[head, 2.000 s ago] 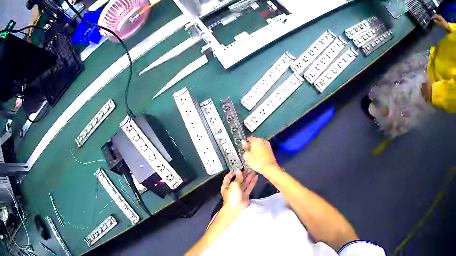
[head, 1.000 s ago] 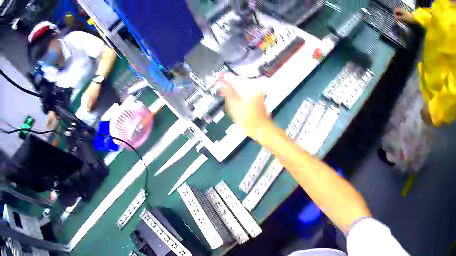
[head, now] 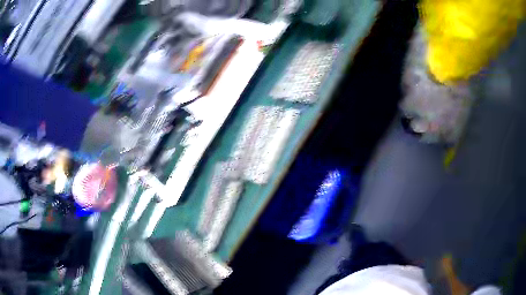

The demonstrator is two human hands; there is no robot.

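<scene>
The picture is heavily blurred. Neither of my hands can be made out. Pale light-bar modules lie on the green bench in groups: a block at the far end (head: pixel 307 72), a group in the middle (head: pixel 265 141), and narrower bars nearer me (head: pixel 220 207). Another cluster of bars (head: pixel 187 265), with a grey ribbed-looking part between paler ones, lies at the near end. Their fittings cannot be told apart.
A white assembly fixture (head: pixel 202 129) runs along the bench left of the bars. A pink round basket-like object (head: pixel 94 186) is at left. A blue object (head: pixel 319 204) is below the bench edge. A person in yellow (head: pixel 470 37) is at upper right.
The view has swung, so the bench runs more steeply and the bars appear farther left. My right hand and forearm, earlier reaching over the fixture, are no longer seen there.
</scene>
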